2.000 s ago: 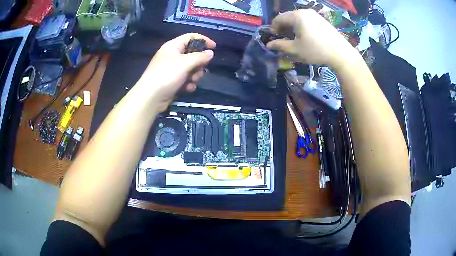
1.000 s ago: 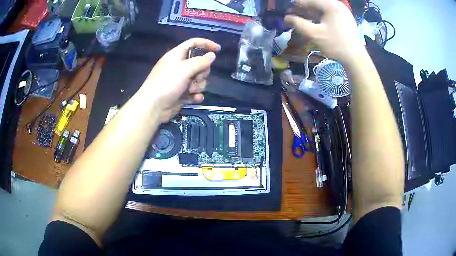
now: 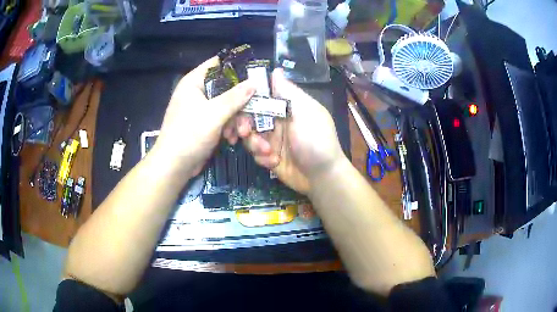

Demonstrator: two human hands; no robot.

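My left hand [image 3: 198, 113] holds several small dark modules [image 3: 235, 58] fanned out between thumb and fingers. My right hand [image 3: 302, 134] meets it above the laptop and grips a white-labelled module [image 3: 267, 106], which lies crosswise over another labelled stick [image 3: 258, 79]. The opened laptop base [image 3: 183, 234] lies below on the black mat, its upper part mostly hidden by my hands. The orange-yellow ribbon [image 3: 267, 216] shows along the board's lower side. A small white-labelled piece [image 3: 118, 153] lies on the mat left of the laptop.
A clear bag [image 3: 301, 42] lies beyond my hands. Blue-handled scissors [image 3: 380, 161] and a small white fan [image 3: 422, 61] are at the right, near a dark box with red lights [image 3: 455, 137]. A yellow tool [image 3: 68, 159] and dark small heap [image 3: 47, 173] are at the left.
My right hand has come down from the top right to meet my left hand. Several modules now show in the hands. The clear bag appears farther up in the view.
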